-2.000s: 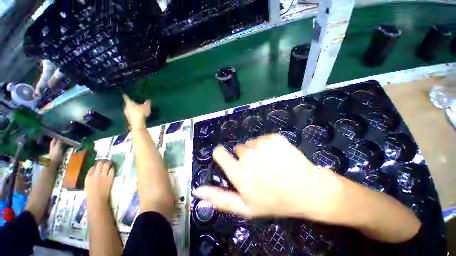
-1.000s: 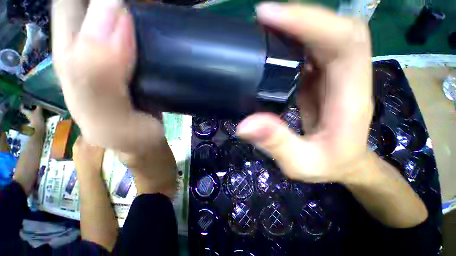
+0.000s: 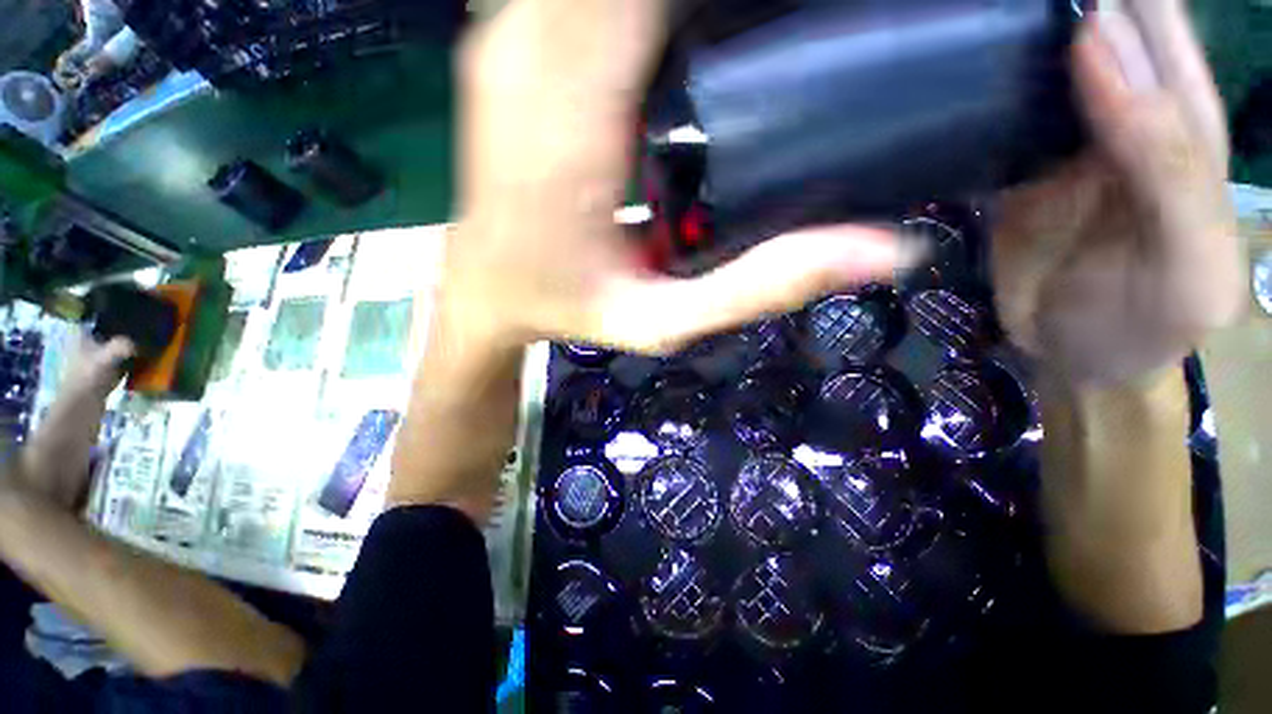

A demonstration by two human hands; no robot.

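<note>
A black cylindrical unit [image 3: 879, 105] is held sideways between my two hands at the top centre, over the tray. It is blurred. My left hand [image 3: 558, 209] grips its left end, with the thumb stretched along its lower side. A red spot shows by that end, too blurred to identify. My right hand [image 3: 1130, 223] holds its right end. The large black blister tray [image 3: 725, 558] with rows of round pockets lies below; patterned circles show in many pockets, and I cannot tell full from empty ones.
Two black cylinders [image 3: 335, 165] lie on the green belt [image 3: 405, 119] at upper left. Printed sheets [image 3: 279, 516] cover the bench at left. A neighbouring worker's hand [image 3: 84, 377] is near an orange block [image 3: 165, 339] and a dark cylinder. Brown cardboard [image 3: 1246, 460] lies at the far right.
Both hands and the cylinder have moved right since one second ago. Two seconds ago my right hand was over the tray and my left reached to the belt. The neighbour's hands have shifted.
</note>
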